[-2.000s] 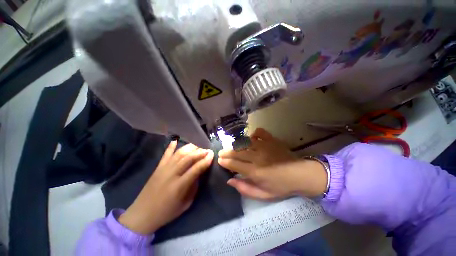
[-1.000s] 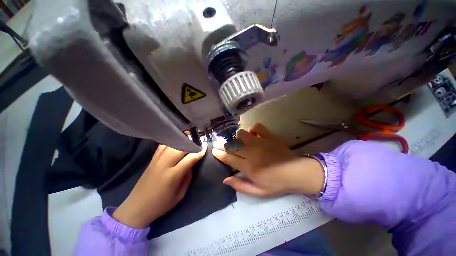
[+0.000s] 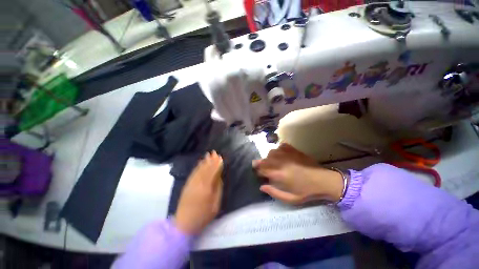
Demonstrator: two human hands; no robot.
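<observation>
A dark garment panel (image 3: pixel 239 176) lies on the white table, running up under the sewing machine head (image 3: pixel 239 94). Its bunched part (image 3: pixel 181 126) spreads to the left. My left hand (image 3: pixel 201 192) lies on the panel's left part, blurred, fingers pointing up and apart from the needle area. My right hand (image 3: pixel 294 176) is at the panel's right edge, just right of and below the brightly lit presser foot area (image 3: pixel 261 139); its fingertips touch the cloth, and a grip is hard to make out. The needle itself cannot be made out.
Orange-handled scissors (image 3: pixel 417 155) lie on the machine bed at right. A long dark cut piece (image 3: pixel 102 184) lies at left. A green basket (image 3: pixel 50 100) and a purple device (image 3: pixel 26 168) stand far left. A printed ruler scale (image 3: pixel 283 220) runs along the front edge.
The view has pulled back and shows more of the workshop. My left hand has moved away from the needle, leftward and down over the cloth. My right hand stays near the presser foot.
</observation>
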